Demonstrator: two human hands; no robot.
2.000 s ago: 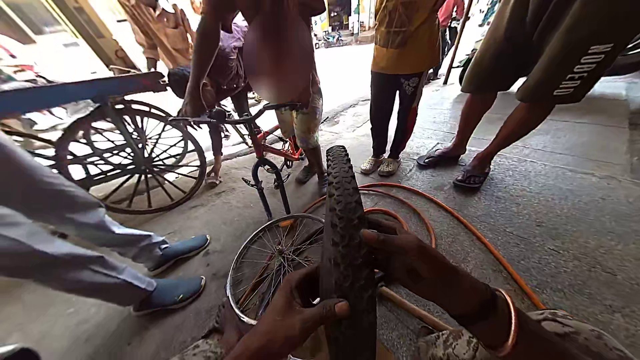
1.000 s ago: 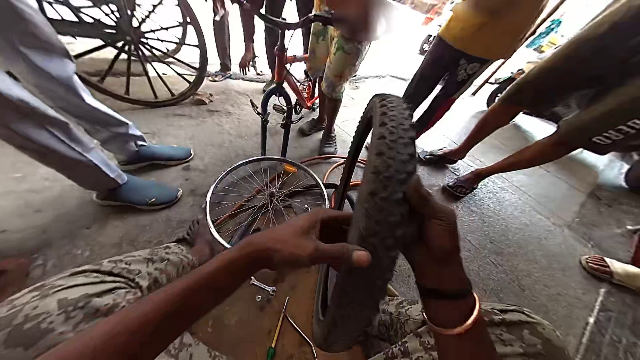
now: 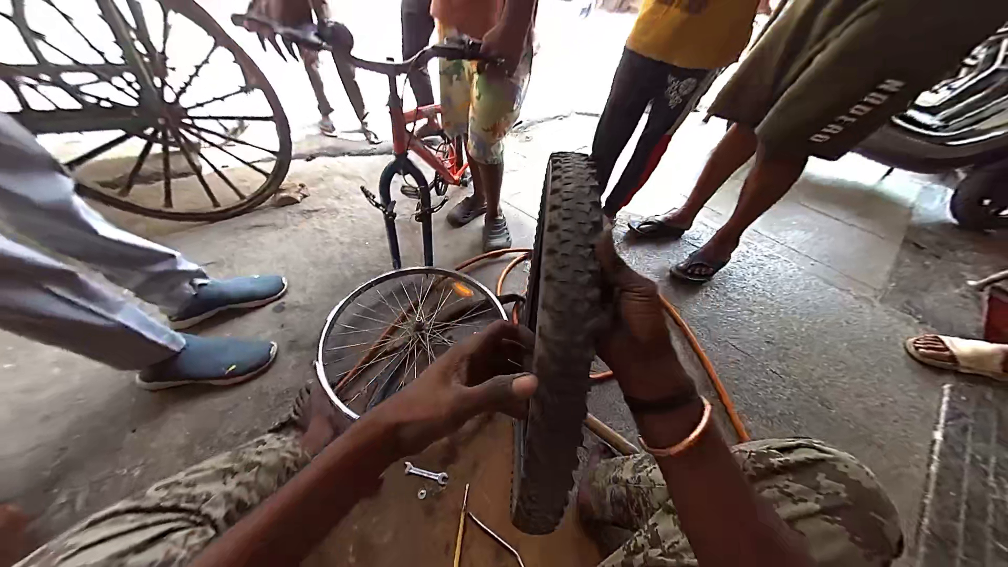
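Observation:
A black knobbly bicycle tyre [image 3: 561, 339] stands upright between my hands, its tread facing me. My left hand [image 3: 480, 374] grips its left edge, the thumb against the sidewall and the fingertips hidden inside. Around the right side of the tyre, higher up, my right hand [image 3: 630, 303] is closed, with its fingers partly hidden. Behind my left hand a spoked bicycle wheel rim [image 3: 335, 319] without a tyre lies on the ground. An open-ended spanner [image 3: 426, 472] and a small nut [image 3: 422, 494] are on the floor below, near thin metal rods [image 3: 494, 539].
A red bicycle frame [image 3: 425, 146] without its front wheel stands ahead, a person holding its handlebar. An orange hose [image 3: 709, 366] curls across the ground. Several people stand around. A large spoked cart wheel [image 3: 169, 118] is at the left, a parked vehicle [image 3: 945, 118] at the right.
Both hands keep hold of the tyre, which is now more upright than one second ago. My left hand's fingers have moved to the tyre's left edge. The view has shifted.

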